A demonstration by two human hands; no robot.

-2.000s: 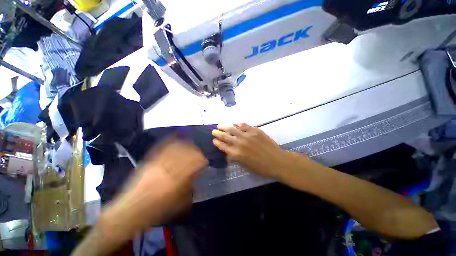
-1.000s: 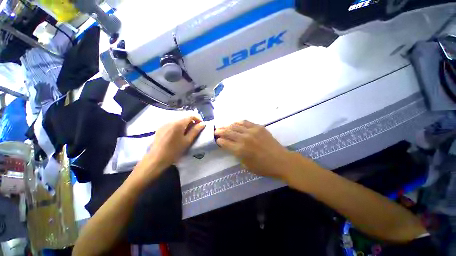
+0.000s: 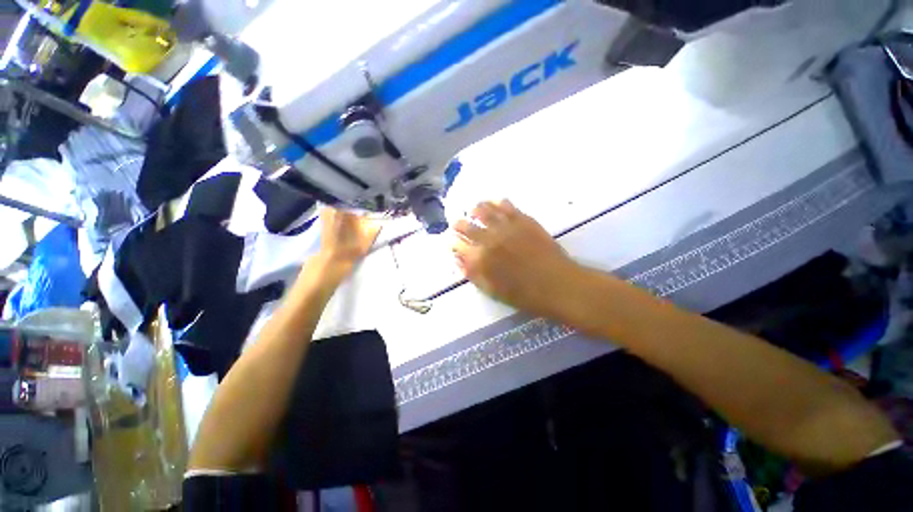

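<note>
The white JACK sewing machine (image 3: 511, 85) has its needle area just above my hands. My left hand (image 3: 348, 240) is left of the foot, its fingers on a pale-faced piece (image 3: 268, 258) that runs out to the left. My right hand (image 3: 506, 255) rests right of the foot with its fingers curled; whether it holds anything is hidden. A small curved metal bed fitting (image 3: 413, 303) shows in front of the foot. A black piece (image 3: 345, 410) hangs over the table's front edge below my left forearm.
A heap of black pieces (image 3: 180, 265) with white strips lies at the left. A ruler strip (image 3: 701, 262) runs along the front edge. Grey cloth (image 3: 876, 110) lies at the far right. A clear plastic-wrapped brown item (image 3: 135, 430) stands at the lower left.
The flat black piece under my hands gave way to a pale-faced one at the foot. My left hand has since moved up and left, baring the bed fitting; my right hand has shifted slightly right.
</note>
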